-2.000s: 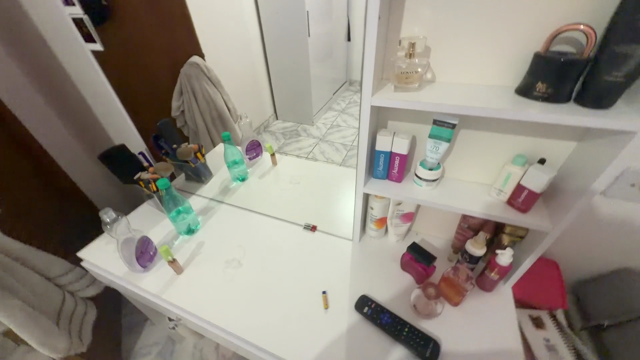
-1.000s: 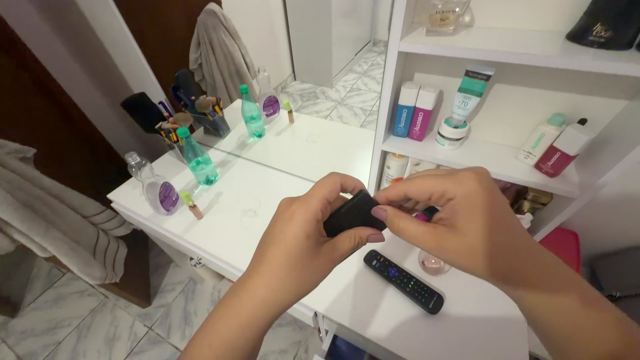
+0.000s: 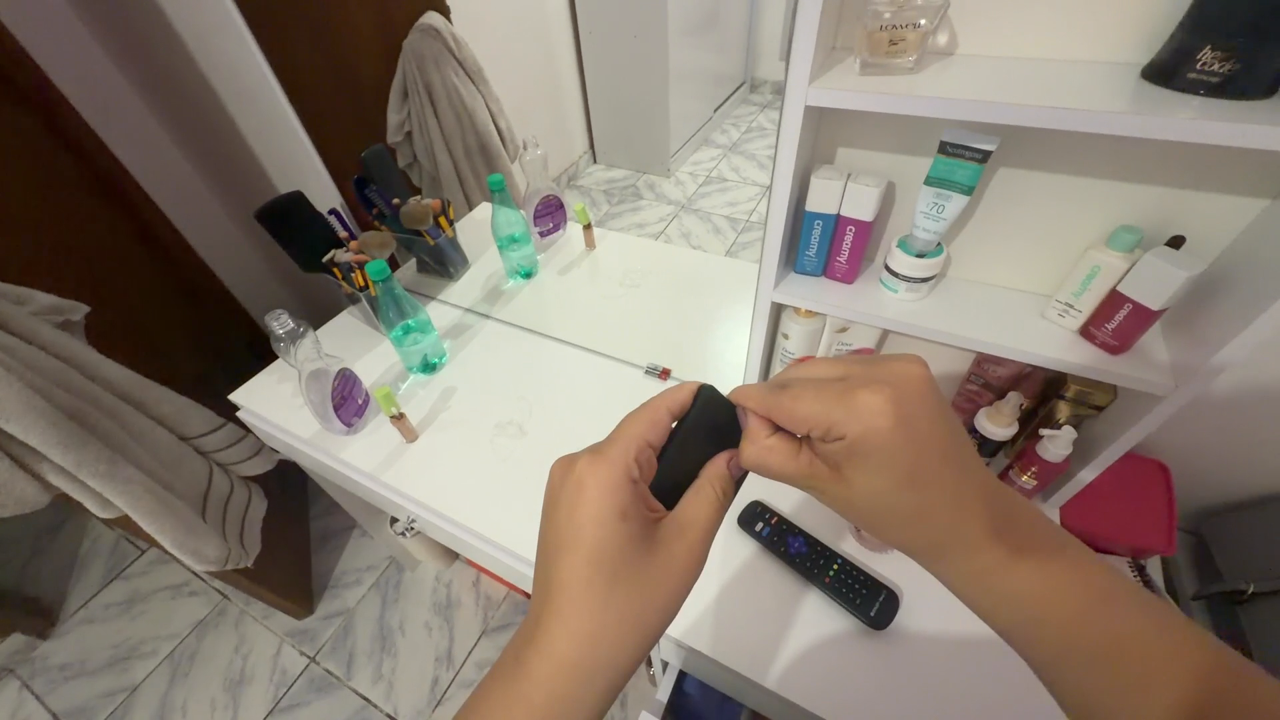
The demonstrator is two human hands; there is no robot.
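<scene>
My left hand (image 3: 640,500) is closed around a small black object (image 3: 697,445), held up over the white dressing table; its kind is not clear. The thumb and fingertips of my right hand (image 3: 850,440) pinch its right edge, and whether they hold a further small part is hidden. Below my hands a black remote control (image 3: 818,564) lies on the white tabletop. A small red and silver item (image 3: 657,371) rests beside the mirror's lower edge, just beyond the black object.
Left on the table stand a green plastic bottle (image 3: 410,325), a clear bottle with a purple label (image 3: 335,385), a small green-capped tube (image 3: 396,415) and a brush holder (image 3: 362,296). White shelves (image 3: 980,330) with cosmetics rise at right. An open drawer (image 3: 700,695) shows below.
Both hands, out of view two seconds ago, are now over the table with the black object. Since one second ago they keep much the same hold on it.
</scene>
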